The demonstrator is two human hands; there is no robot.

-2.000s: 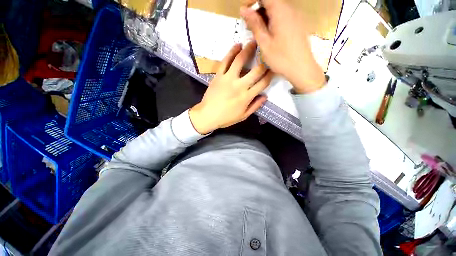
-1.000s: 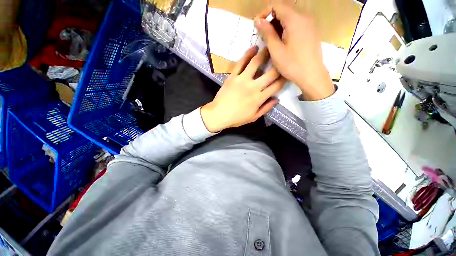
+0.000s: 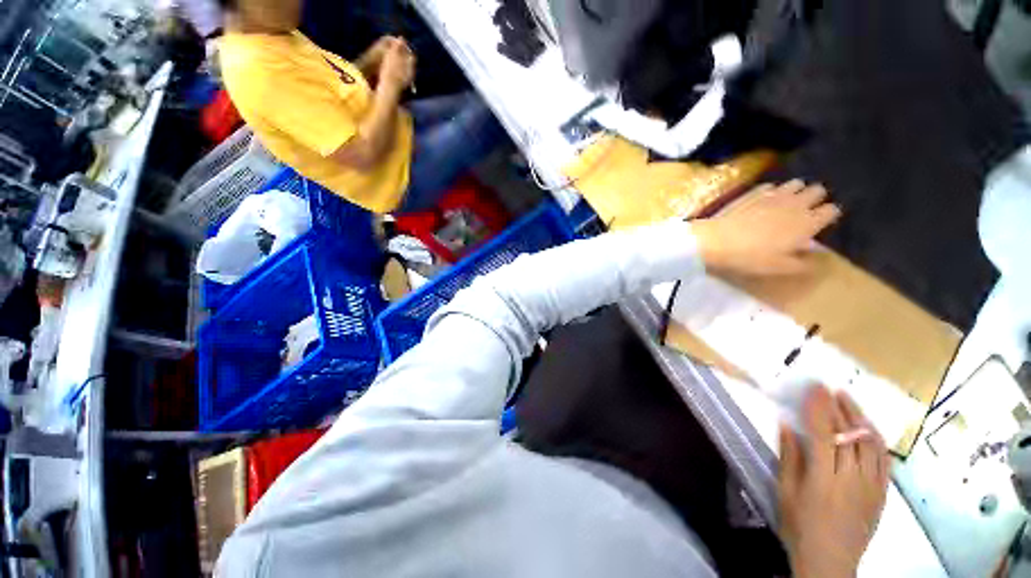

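Note:
The white marking template [image 3: 735,327] lies across the brown pattern card [image 3: 876,316] on the table. Short dark slots show in it, and a thin dark rim shows at its ends. My left hand [image 3: 769,231] is over the card's far left part, palm down, fingers apart, with nothing visible in it. Its fingertips are by a large dark cloth [image 3: 893,147]; contact is unclear. My right hand [image 3: 834,485] rests on the template's near right part, slightly blurred. A short white marking pen [image 3: 854,436] is tucked between its fingers.
The white machine head [image 3: 1012,215] is cut off at the right edge. A yellow-brown packet [image 3: 667,181] lies left of the card. Blue crates [image 3: 339,322] stand below left. A person in a yellow shirt [image 3: 317,107] is beyond them. The measuring tape [image 3: 712,418] runs along the table's front edge.
The view has swung left and up. My left hand has moved away from my right hand to the card's far side. My right hand has come down to the template's near right part.

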